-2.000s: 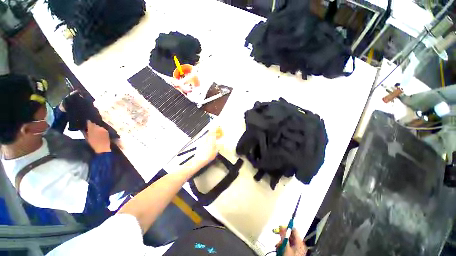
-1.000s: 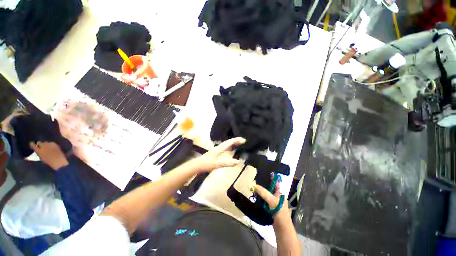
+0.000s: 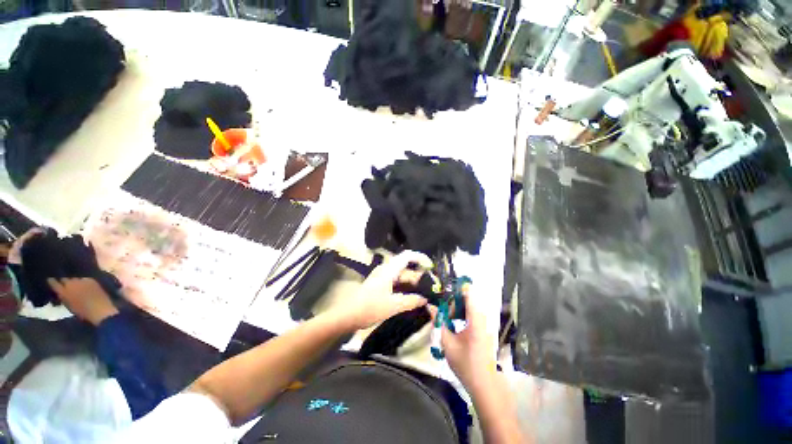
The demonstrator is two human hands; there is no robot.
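My left hand (image 3: 391, 290) pinches a black fabric piece (image 3: 395, 333) at the near edge of the table; part of the piece hangs below my fingers. My right hand (image 3: 466, 329) holds teal-handled scissors (image 3: 445, 314) right beside my left fingertips. The blades point away from me and lie against dark fabric, so I cannot tell if they are apart. A rounded heap of black pieces (image 3: 425, 204) lies just beyond my hands.
Left of my hands are a row of narrow black strips (image 3: 217, 201), a stained pale board (image 3: 165, 251), an orange pot (image 3: 237, 153) and a brown plate (image 3: 306, 178). A neighbour's hand (image 3: 82, 297) is at far left. A sewing machine (image 3: 695, 130) and dark metal tabletop (image 3: 608, 277) are right.
My left hand has moved from beside the heap to the fabric piece and grips it. My right hand has brought the scissors up from the table's near edge to my left fingers.
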